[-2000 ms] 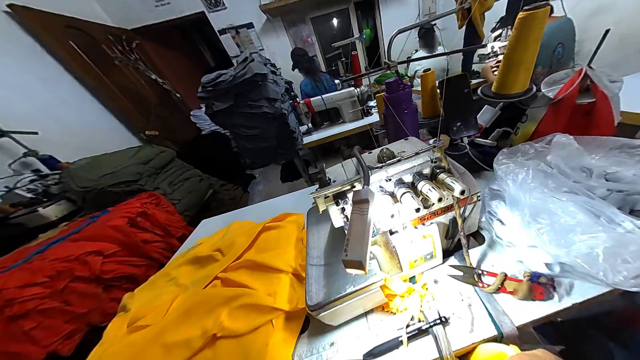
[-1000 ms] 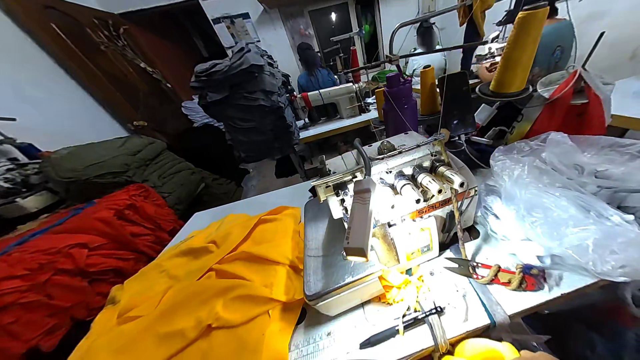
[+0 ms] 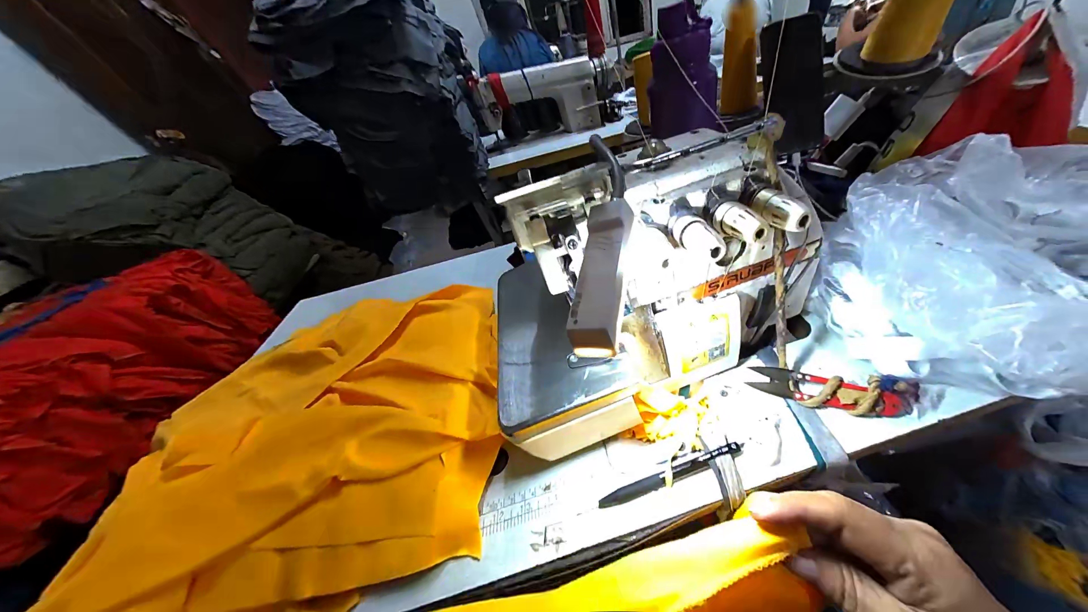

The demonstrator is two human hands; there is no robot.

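My right hand point(image 3: 875, 544) pinches the end of a strip of yellow fabric point(image 3: 663, 574) between thumb and fingers, at the near edge of the table. My left hand is out of view. In front stands an overlock sewing machine point(image 3: 552, 357) with a lit lamp point(image 3: 599, 280) over its plate. Yellow-orange fabric point(image 3: 340, 450) lies in folds to its left. Yellow scraps point(image 3: 671, 416) lie at the machine's near side, by a black pen point(image 3: 663, 478). Red-handled thread snips point(image 3: 841, 393) rest further right, with cord wound round them.
Clear plastic film point(image 3: 969, 263) covers the table's right side. Red fabric point(image 3: 127, 382) and a dark green padded pile point(image 3: 161, 212) are at left. Behind stand a dark fabric stack point(image 3: 374, 102), another sewing machine point(image 3: 544, 93), thread cones point(image 3: 739, 59) and a person in blue point(image 3: 512, 47).
My right hand has come into fuller view at the lower right, holding the yellow fabric. Earlier only a small part of it showed at the bottom edge. The view has tilted down.
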